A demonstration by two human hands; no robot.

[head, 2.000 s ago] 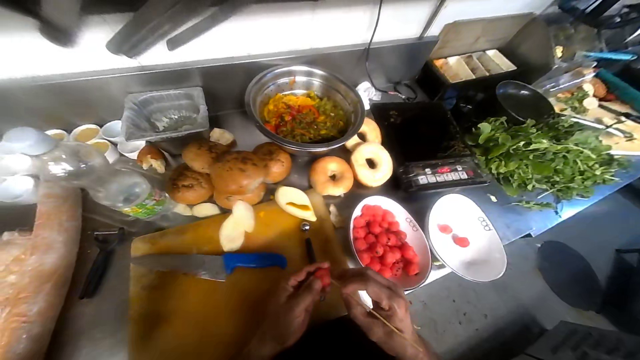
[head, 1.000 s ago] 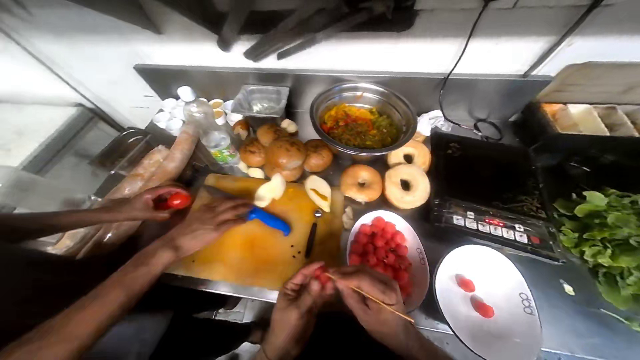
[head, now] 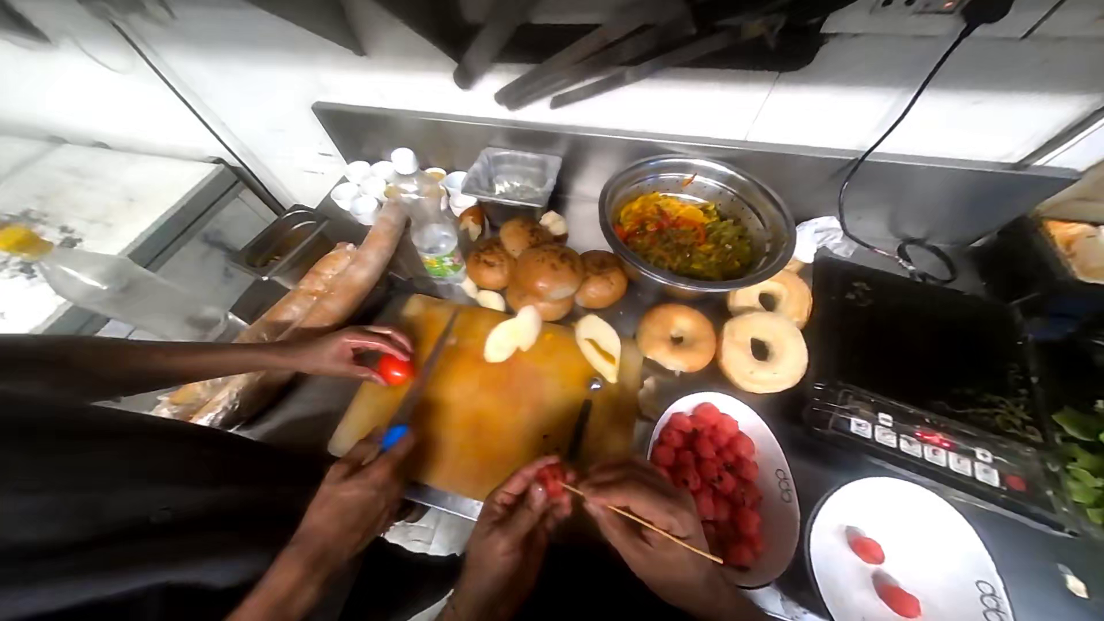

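Near the bottom centre, my left hand (head: 517,526) holds a red melon ball (head: 552,477) between thumb and fingers. My right hand (head: 651,517) grips a thin wooden skewer (head: 660,531) whose end meets that ball. Just right of my hands, a white oval bowl (head: 780,517) holds many red melon balls. A white plate (head: 914,526) with two red pieces lies further right. Beyond my hands is a yellow cutting board (head: 500,414) with a melon baller (head: 586,414), partly hidden by my hands, and cut pale slices (head: 512,335).
At left, a co-worker's hands hold a tomato (head: 395,369) and a blue-handled knife (head: 423,379) over the board's edge. Behind stand buns (head: 548,272), bagels (head: 762,352), a steel bowl of cut vegetables (head: 780,233) and a plastic bottle (head: 433,224). An induction cooker (head: 923,345) is at right.
The co-worker's hands, not seen in the oldest frame, have come in from the left; one has picked up the knife that lay on the board. The view has swung left.
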